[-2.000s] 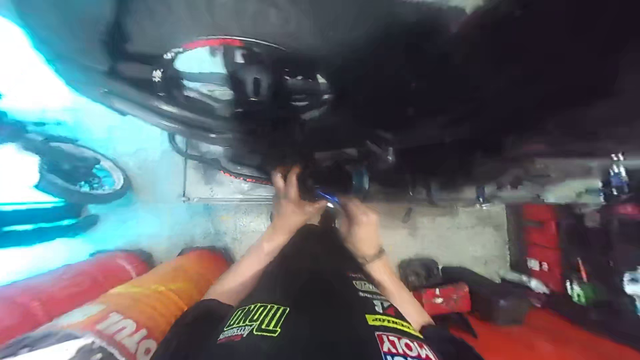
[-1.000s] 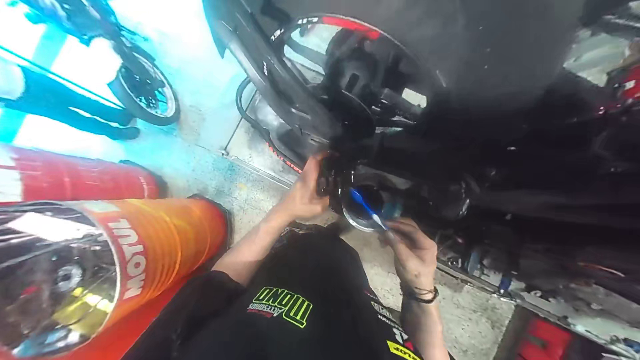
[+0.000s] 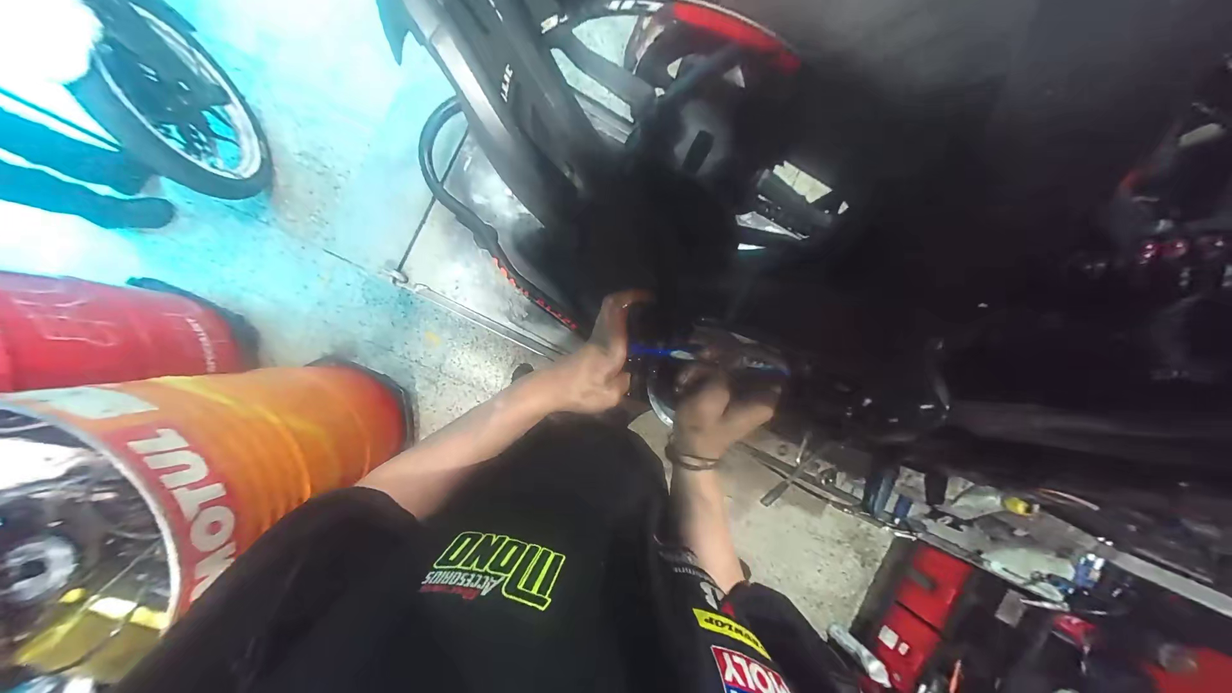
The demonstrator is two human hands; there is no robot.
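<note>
My left hand (image 3: pixel 604 361) is at the dark lower part of a motorcycle, thumb raised, its fingers hidden behind dark parts. A thin blue tool or brush (image 3: pixel 664 352) lies across the space between my hands, above a round metal-rimmed part (image 3: pixel 660 404). My right hand (image 3: pixel 717 409), blurred, is bent over that round part, close to the blue thing; whether it grips it is not clear. Above my hands are the motorcycle's wheel with a red rim stripe (image 3: pixel 736 34) and the swingarm (image 3: pixel 500 106), largely in shadow.
An orange Motul drum (image 3: pixel 289 433) and a red drum (image 3: pixel 125 332) stand at the left. Another motorcycle wheel (image 3: pixel 183 106) and a person's leg (image 3: pixel 67 183) are at upper left. A red tool chest (image 3: pixel 919 597) and a bench with tools (image 3: pixel 1020 568) are at lower right.
My right hand has moved in closer to my left hand, over the round part. The blue thing, slanted beside my right hand a second ago, now lies nearly level. The view has turned and shifted.
</note>
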